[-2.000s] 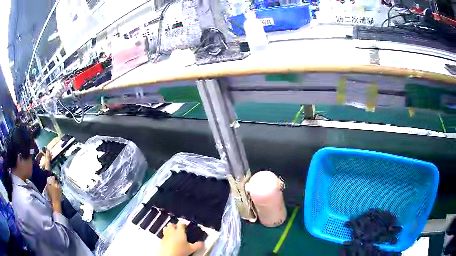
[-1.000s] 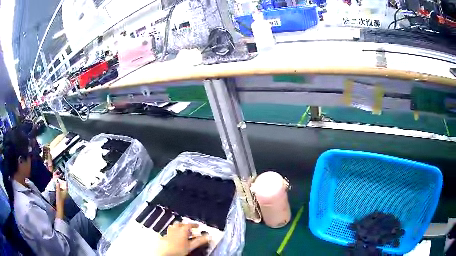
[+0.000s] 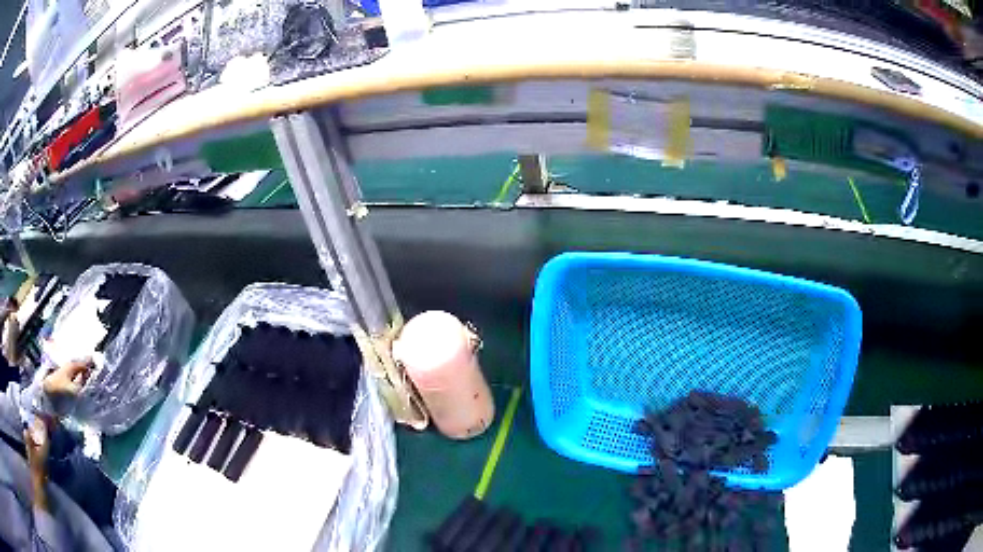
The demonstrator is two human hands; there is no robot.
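Note:
No hand of mine is in view. The plastic-lined box (image 3: 270, 501) stands at the left, with rows of long black parts (image 3: 282, 377) on a white sheet (image 3: 253, 507). Several separate black strips lie in a short row at the near edge of these rows. A blue basket (image 3: 561, 372) stands at the right. Small black pieces (image 3: 706, 437) spill from its near side onto the green bench. More long black parts (image 3: 507, 534) lie at the bottom edge, cut off by the frame. Dark parts in slanted rows (image 3: 940, 474) show at the far right.
A pink bottle (image 3: 444, 377) stands by a metal post (image 3: 336, 221). A white cloth (image 3: 821, 507) lies right of the basket. A wood-edged shelf (image 3: 517, 76) crosses above. Another lined box (image 3: 135, 356) and a seated person's hands and sleeves (image 3: 49, 474) are at the far left.
The view has swung right and down, so box, bottle and basket sit further left in the picture. The hand seen over the lined box is out of view. The bottom-edge parts and slanted rows now show.

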